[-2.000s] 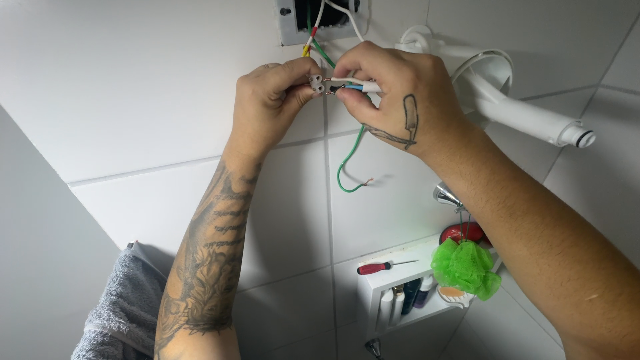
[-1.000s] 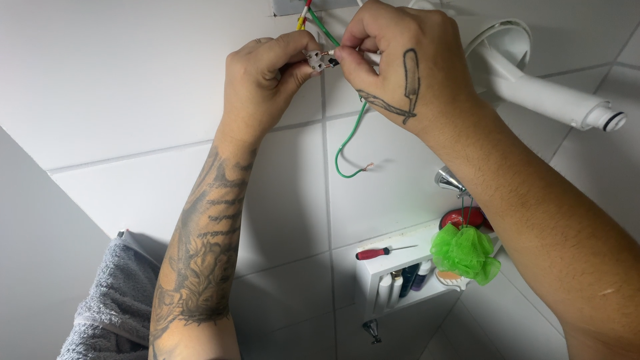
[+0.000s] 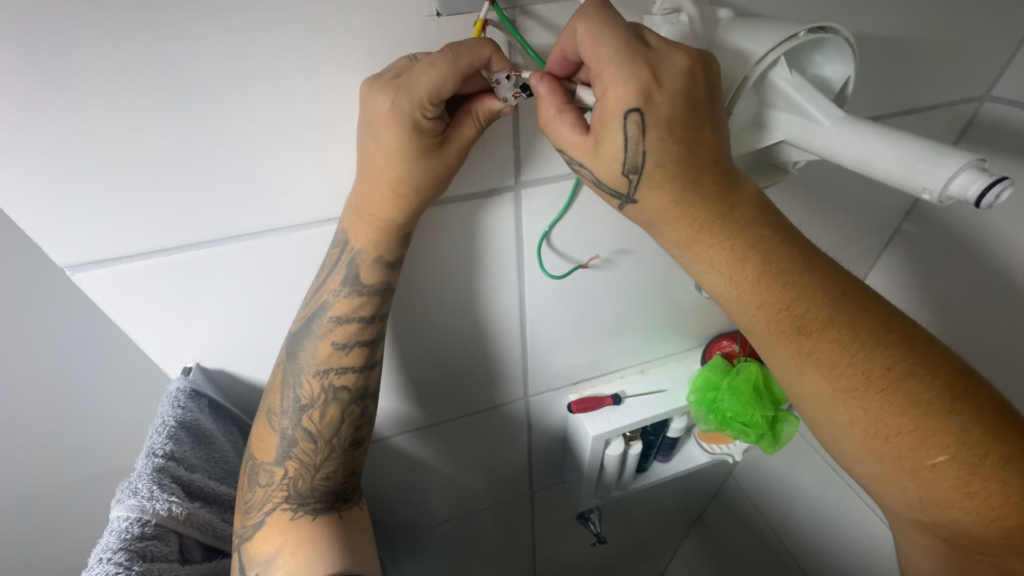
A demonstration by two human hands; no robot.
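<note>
Between thumb and fingers my left hand (image 3: 436,112) holds a small whitish terminal block (image 3: 507,86) with bare copper showing at its side. My right hand (image 3: 632,104) pinches a white cable (image 3: 585,95) right beside the block, and white and black wire ends meet it there. Behind my right fingers runs a green wire (image 3: 558,228); its stripped copper end hangs loose below, against the tiles. A yellow and red wire (image 3: 480,24) comes down from the wall box at the top edge. The fingertips partly hide the wire ends.
At right a white plastic shower fitting (image 3: 872,144) juts from the wall. Below, a white shelf (image 3: 588,448) carries a red-handled screwdriver (image 3: 594,402) and bottles, with a green bath puff (image 3: 742,404) at its side. A grey towel (image 3: 180,472) hangs at lower left.
My right fingers have closed in on the wire ends beside the terminal block, covering the blue wire seen earlier. My left hand still holds the block. The view has shifted slightly.
</note>
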